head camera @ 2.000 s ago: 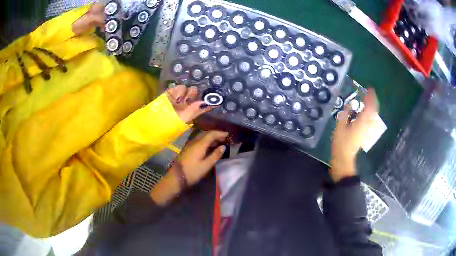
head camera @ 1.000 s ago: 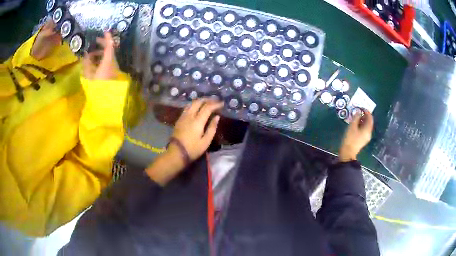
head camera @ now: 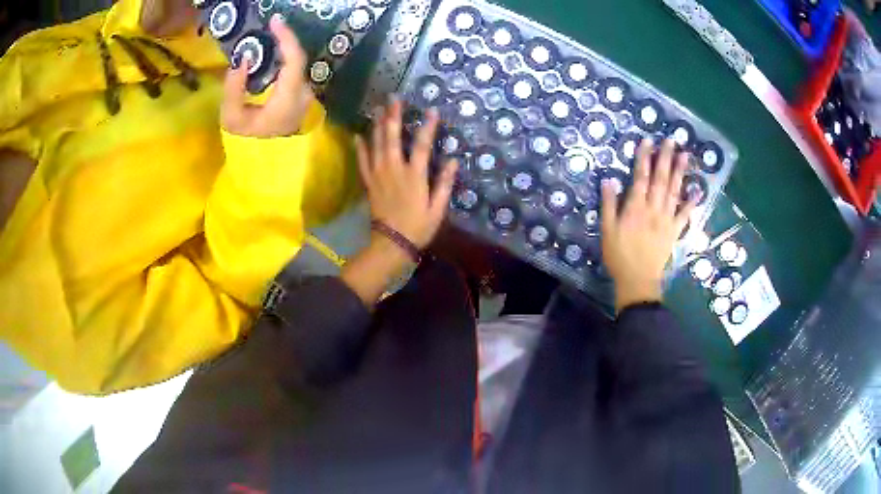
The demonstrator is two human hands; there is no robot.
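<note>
A clear blister tray [head camera: 726, 166] lies on the green bench, its pockets mostly filled with black round parts [head camera: 522, 89] with pale centres. My left hand [head camera: 406, 183] lies flat with fingers spread over the tray's left end. My right hand [head camera: 645, 220] lies flat with fingers spread over its right end. Both palms face down and cover some pockets. No part shows held in either hand. Several loose round parts [head camera: 723, 282] lie right of the tray, beside a white paper slip [head camera: 755, 307].
A neighbour in yellow [head camera: 261, 193] works close at left, a hand at a round part [head camera: 253, 60]. A perforated strip [head camera: 398, 48] stands left of the tray. A red bin [head camera: 819, 89], a blue bin [head camera: 794, 29] and stacked empty trays [head camera: 821, 338] are at right.
My right hand has left the loose parts and now lies on the tray. My left hand has moved from the near edge onto the tray's left end, fingers spread. The view has shifted.
</note>
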